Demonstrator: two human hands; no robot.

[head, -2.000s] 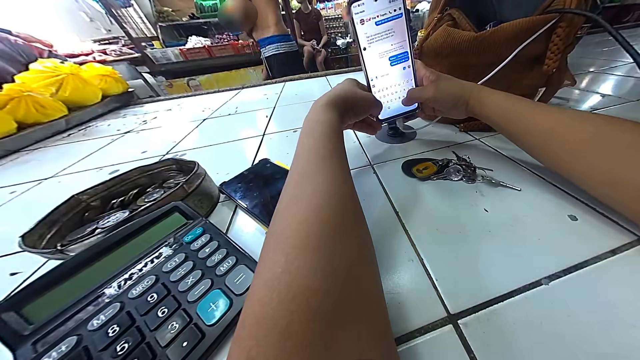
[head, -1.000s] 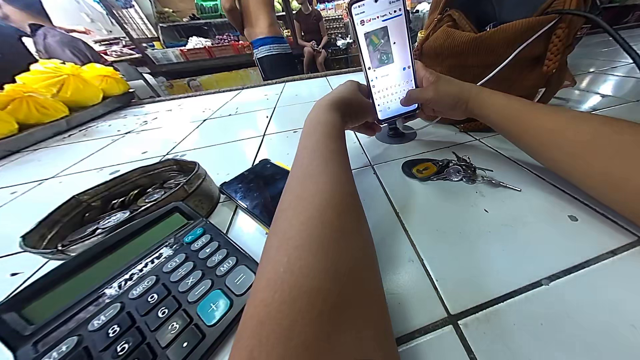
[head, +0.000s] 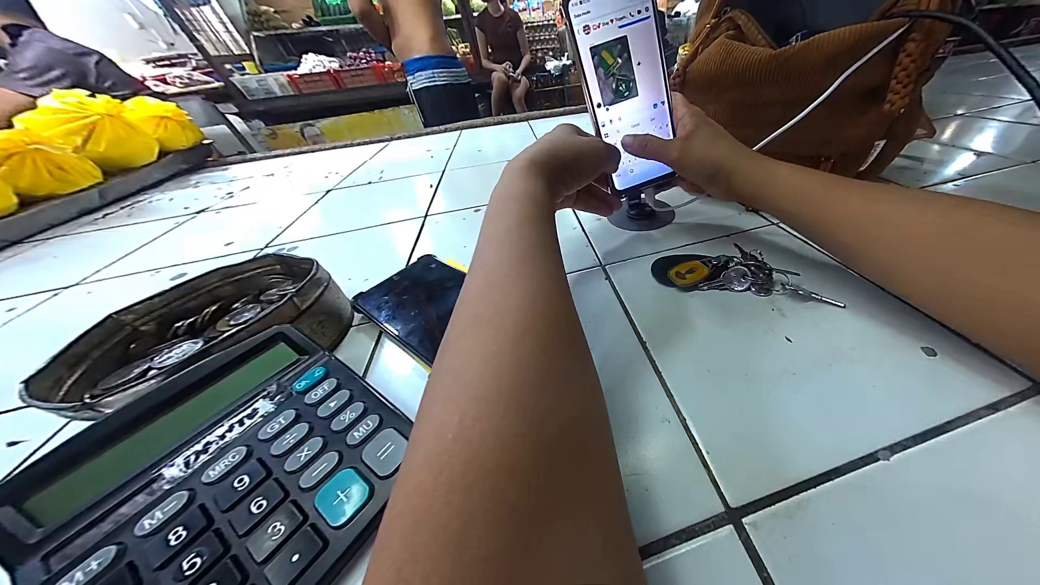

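A lit smartphone [head: 624, 89] stands upright on a small round-based stand [head: 641, 214] on the white tiled counter. My left hand [head: 573, 166] grips the phone's lower left edge, its fingers partly hidden behind it. At the lower right edge, my right hand [head: 691, 150] holds the phone, its thumb over the screen. Below the phone lies a bunch of keys [head: 751, 275] with a black and yellow fob. A second dark phone [head: 413, 305] lies flat, partly covered by my left forearm.
A large calculator [head: 227, 471] fills the lower left, beside an open metal container [head: 317, 313] of coins. Yellow plastic bags [head: 85, 134] sit on a ledge at left. A brown corduroy bag [head: 796, 97] stands at right, with a white cable running by it. People are beyond the counter.
The phone screen first showed a text conversation, then a picture within it, and now a different layout with a picture. Both hands have stayed at the phone. A person at far left has come into view.
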